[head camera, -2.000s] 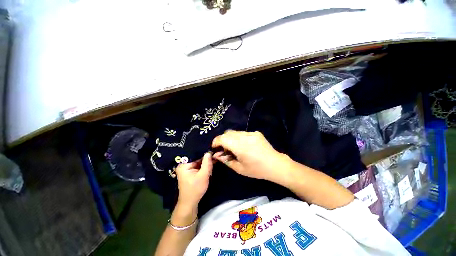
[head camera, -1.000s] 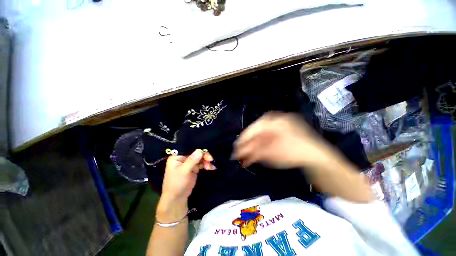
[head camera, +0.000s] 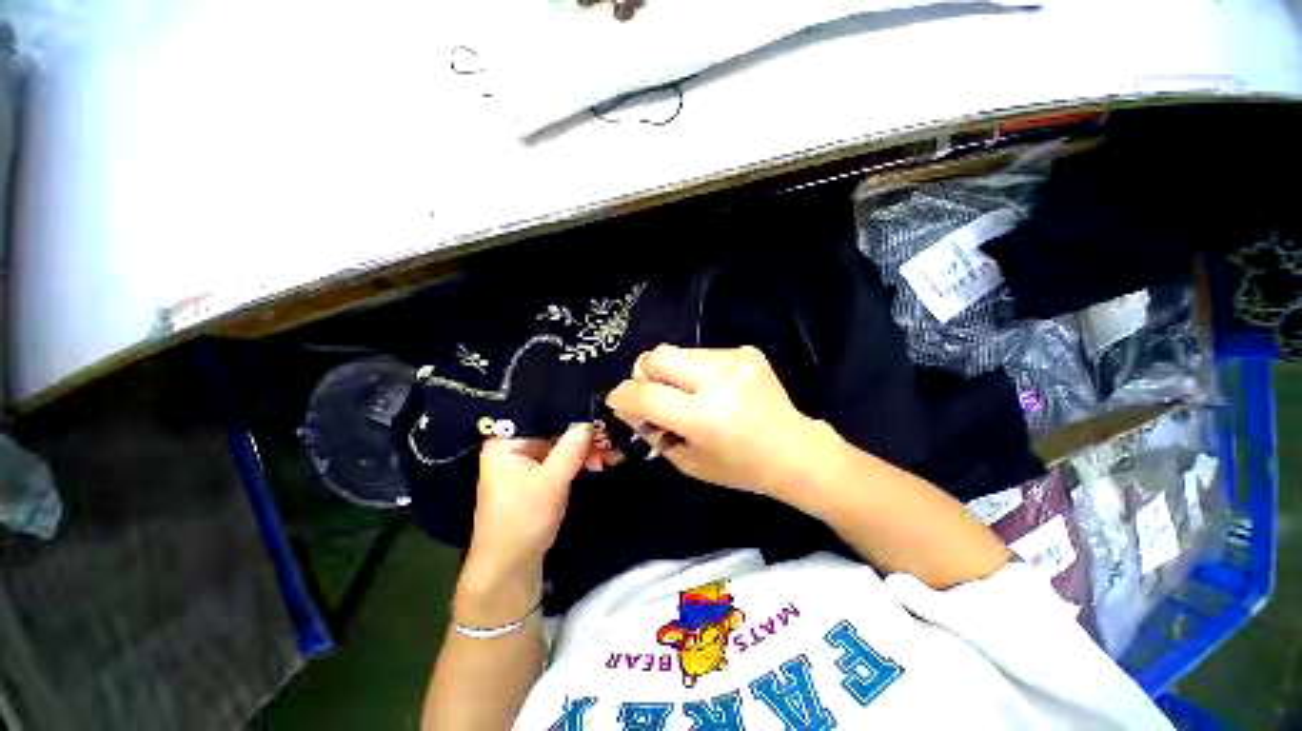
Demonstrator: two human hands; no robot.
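Observation:
A black knit garment [head camera: 743, 307] with pale embroidery [head camera: 607, 326] lies over my lap below the table edge. Two small pale round buttons [head camera: 496, 427] show on it above my left hand. My left hand [head camera: 528, 486] pinches the garment's edge between thumb and fingers. My right hand [head camera: 703, 414] is close to the left fingertips, its fingers closed together, with a small metallic sliver showing under them. I cannot tell whether it is a needle or snips.
The white table [head camera: 314, 157] spans the top, with a dark strip [head camera: 743, 60], a curl of thread [head camera: 660, 106] and a small brownish pile [head camera: 623, 7]. Bagged garments [head camera: 950, 271] and a blue crate [head camera: 1254, 471] stand right. A round clear object [head camera: 357, 431] is at left.
My right hand was blurred and out to the right a second ago; it is now back beside my left fingertips. My left hand still pinches the garment.

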